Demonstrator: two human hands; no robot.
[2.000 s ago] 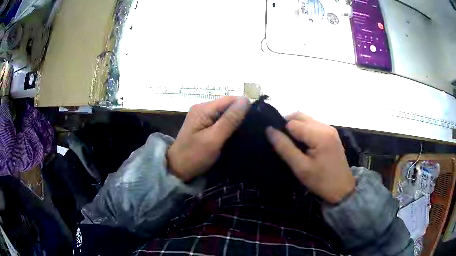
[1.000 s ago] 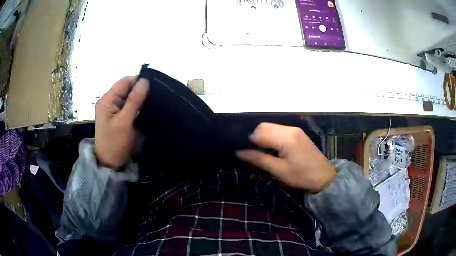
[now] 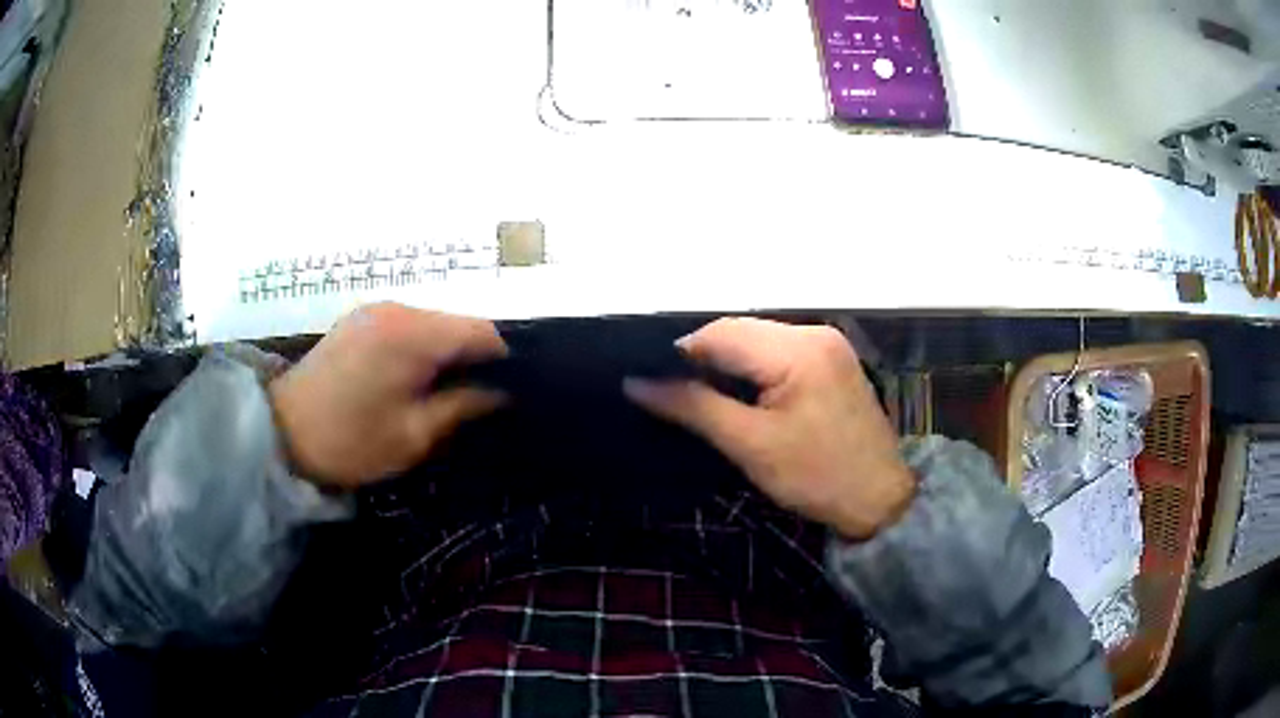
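A black cloth panel (image 3: 583,407) is held over my lap, just below the front edge of the white table. Its lower outline blends into the dark clothing. My left hand (image 3: 400,393) grips its left side between thumb and fingers. My right hand (image 3: 779,414) grips its right side, with thumb and fingertips on the cloth. A small pale spot shows at the right index fingertip; I cannot tell what it is.
The white table (image 3: 674,197) has a printed ruler strip and a small tan square (image 3: 521,243). A lit purple phone (image 3: 882,63) lies at the top. Cardboard (image 3: 84,183) is at left. Sewing machine parts (image 3: 1228,154) and yellow-brown rings (image 3: 1256,246) are at right, above an orange-brown basket (image 3: 1172,519).
My left hand has moved right and down from over the table, bringing the cloth's raised end below the table edge. The pale line on the cloth no longer shows. My right hand stays on the cloth.
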